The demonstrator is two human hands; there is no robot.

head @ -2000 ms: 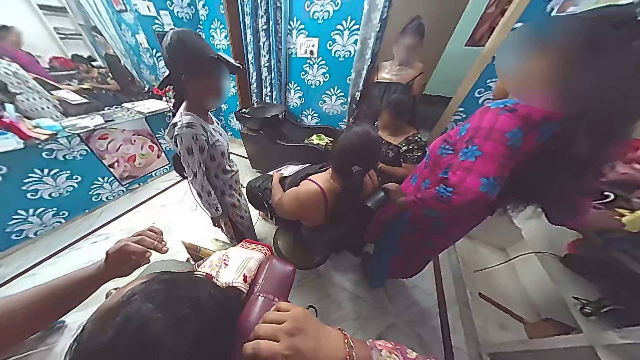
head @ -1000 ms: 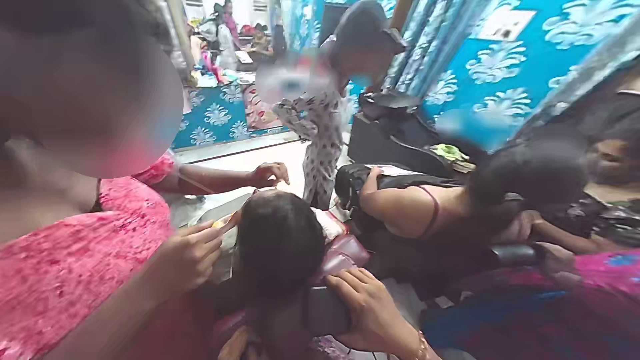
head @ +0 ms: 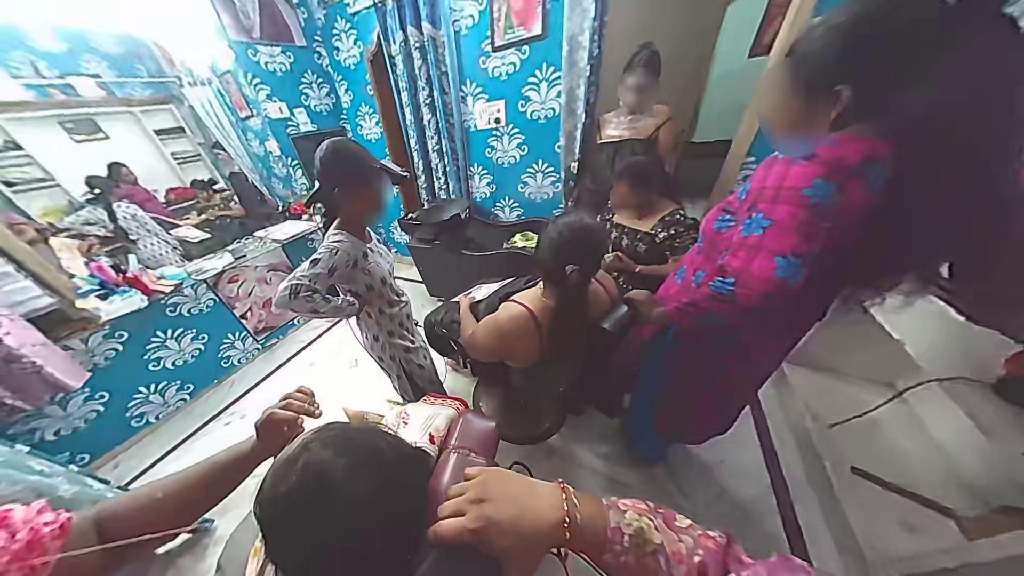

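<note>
My right hand (head: 500, 512), with bracelets and a pink floral sleeve, curls over the padded part of a burgundy chair (head: 464, 448) at bottom centre. Just left of it is the dark-haired head (head: 344, 496) of a seated person, whose face is turned away. My left hand is not in view. A co-worker's hand (head: 288, 416), on an arm from the left with a pink lace sleeve, hovers beyond the head. A pale thread (head: 120, 542) stretches along that arm. Beyond the head lies a white and red patterned cloth (head: 424, 420).
A person in a cap (head: 360, 264) stands ahead. Another sits on a round stool (head: 520, 412); a person in magenta (head: 768, 264) stands behind, holding a dark tool (head: 616, 318). A black basin unit (head: 464, 260) is by the wall. A cable (head: 904, 396) appears at right.
The view has swung strongly between frames. The co-worker's second hand, near the head one second ago, is out of view now. My right hand stays at the chair.
</note>
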